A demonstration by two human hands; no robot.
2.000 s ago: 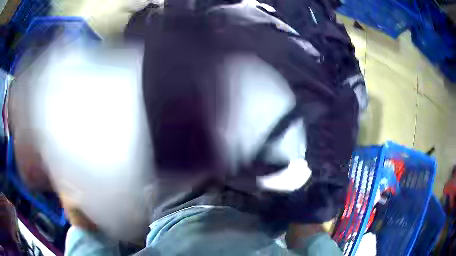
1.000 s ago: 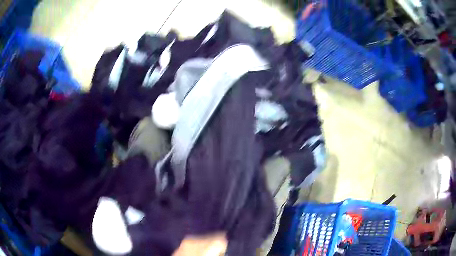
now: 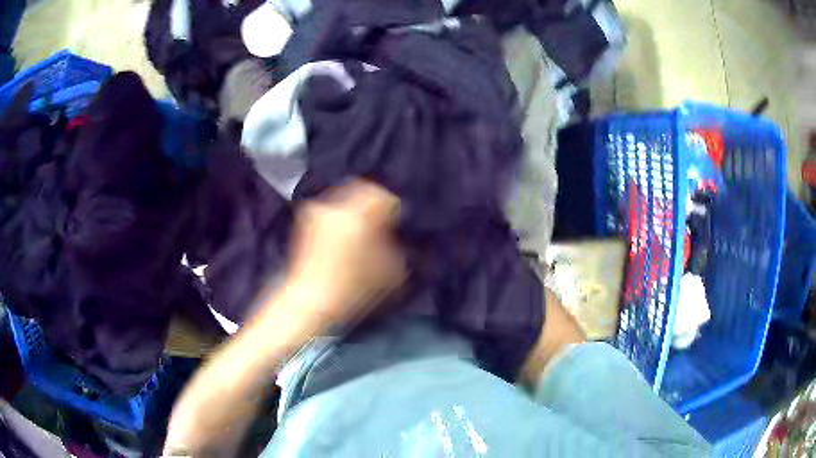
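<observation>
A dark purple-black garment (image 3: 420, 134) with a light grey panel lies bunched over my lap. My left hand (image 3: 349, 241) is blurred and closed on the garment near its middle, with the forearm coming from the lower left. My right forearm (image 3: 556, 333) goes in under the dark cloth at the lower right; the hand itself is hidden by the garment.
A blue crate (image 3: 98, 407) heaped with dark cloth stands at the left. Another blue crate (image 3: 729, 241) with red and white bits stands at the right. A dark garment pile (image 3: 206, 54) with grey and white parts lies on the pale floor ahead.
The garment has come closer and is bunched on my lap, no longer stretched out lengthwise. My left forearm has come into view over it. The view has shifted, so the right crate shows larger.
</observation>
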